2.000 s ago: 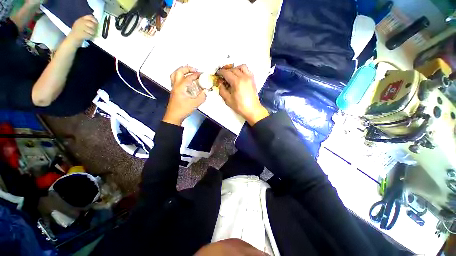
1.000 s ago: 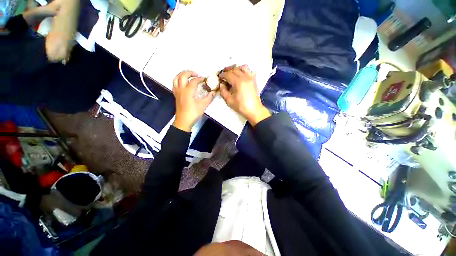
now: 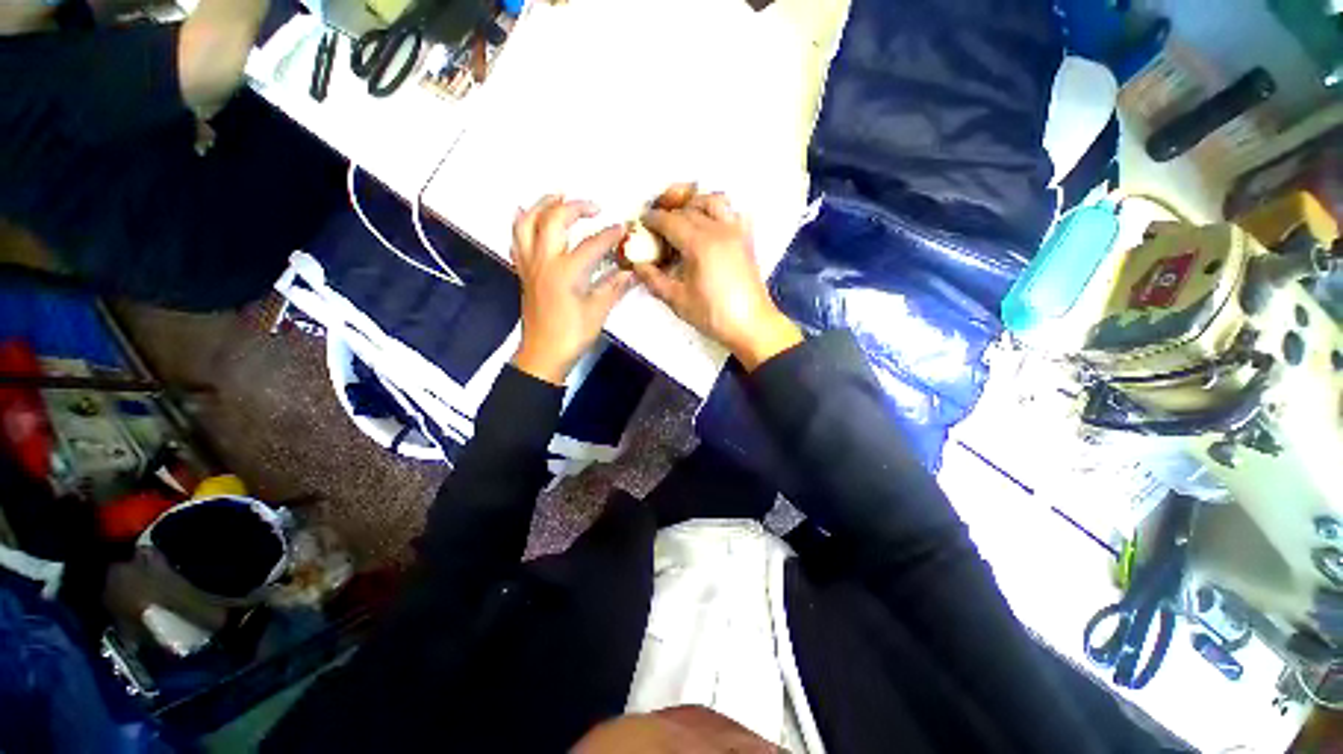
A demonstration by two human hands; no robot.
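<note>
A small round item (image 3: 641, 246), likely a boiled egg, shows creamy white between my two hands, with some brown at its edge. My left hand (image 3: 563, 280) holds it from the left with the fingertips. My right hand (image 3: 710, 265) holds it from the right with bent fingers, which hide part of it. Both hands are bare and above the front edge of the white table (image 3: 648, 118).
Navy quilted jacket (image 3: 935, 133) lies right of my hands. A sewing machine (image 3: 1178, 309) with a turquoise item (image 3: 1060, 265) stands at the right, with shears (image 3: 1141, 619) before it. More shears (image 3: 386, 56) lie at the upper left. A person's arm (image 3: 218, 52) shows there. A bin (image 3: 218, 548) stands lower left.
The egg has turned and moved slightly right between the fingers. My left hand has shifted right, with its fingers more spread. The other person's arm has moved toward the top left.
</note>
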